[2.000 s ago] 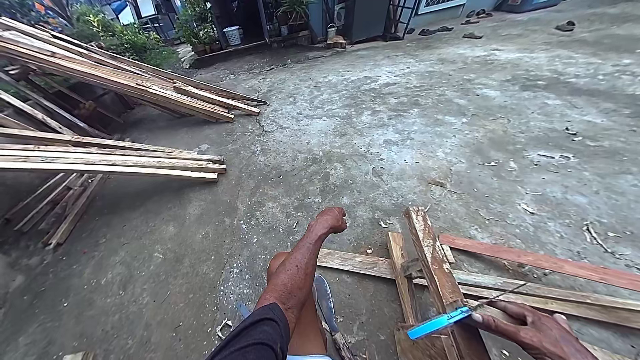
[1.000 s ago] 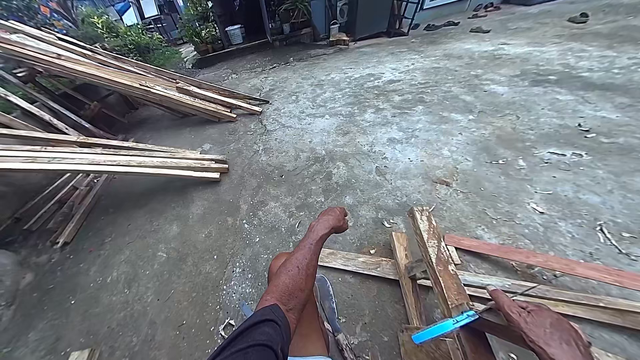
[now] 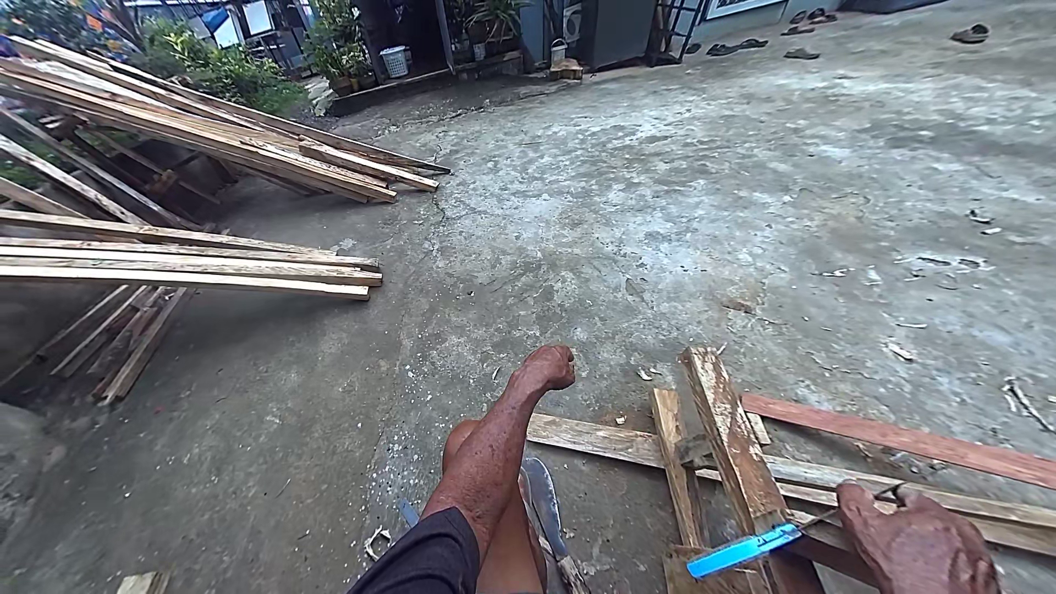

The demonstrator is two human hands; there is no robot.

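My left hand (image 3: 551, 367) is a closed fist with nothing visible in it, its forearm above my knee. Low at the right, my right hand (image 3: 916, 532) grips a thin dark metal tool, whose narrow shaft shows on both sides of the fingers. A bright blue piece, seemingly its handle (image 3: 745, 551), lies across a thick weathered wooden beam (image 3: 730, 429). The beam slants over other boards on the concrete. Beside my leg lies a broad metal blade (image 3: 542, 495) with a worn handle (image 3: 571, 574), partly hidden by the leg.
Long timber stacks (image 3: 206, 124) and lower boards (image 3: 190, 268) reach in from the left. A reddish plank (image 3: 899, 437) and pale boards (image 3: 973, 507) extend right. Wood scraps dot the concrete. Sandals (image 3: 737, 47), potted plants and a white basket (image 3: 395, 61) are farther back.
My right hand has shifted slightly rightward, away from the blue piece. My left fist has stayed in about the same place.
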